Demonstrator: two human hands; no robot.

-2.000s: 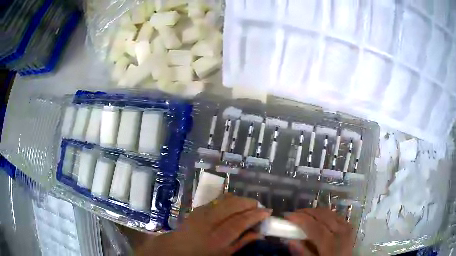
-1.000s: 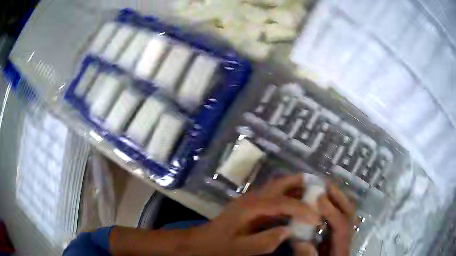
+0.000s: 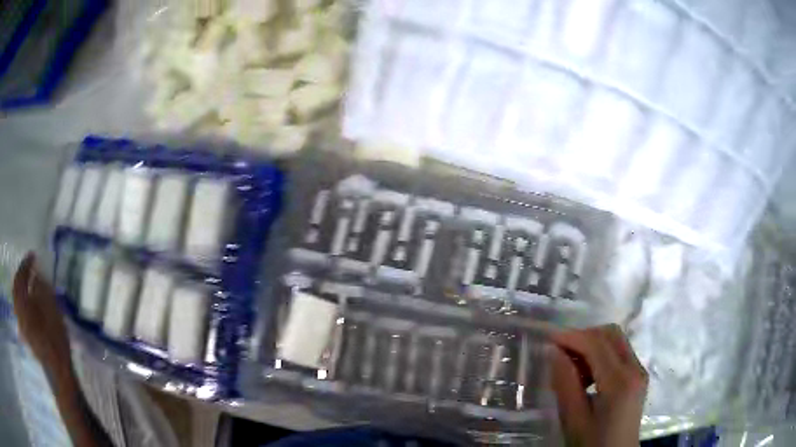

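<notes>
The clear parts tray [image 3: 419, 301] lies before me, with slender parts [image 3: 519, 257] in its upper row. A foam block [image 3: 309, 329] sits tilted in its lower left slot, and a few thin parts show at the lower right. My right hand [image 3: 602, 375] is over the tray's lower right end, thumb and index finger curled; whether anything is between the fingertips is too blurred to tell. My left hand [image 3: 39, 306] is at the far left beside the blue-edged tray [image 3: 262, 262], blurred and partly cut off, its grip unclear. That tray holds two rows of white blocks.
A large white pocketed tray [image 3: 559, 96] lies beyond the clear tray. A bag of foam blocks [image 3: 262, 70] is at the upper left. Loose thin white squares [image 3: 689, 323] lie on the right. A dark blue-edged stack [image 3: 52, 52] is in the upper left corner.
My hands have parted: the left has moved to the far left, the right stays on the right. The white piece earlier between them is no longer seen there. The view has swung back after tilting.
</notes>
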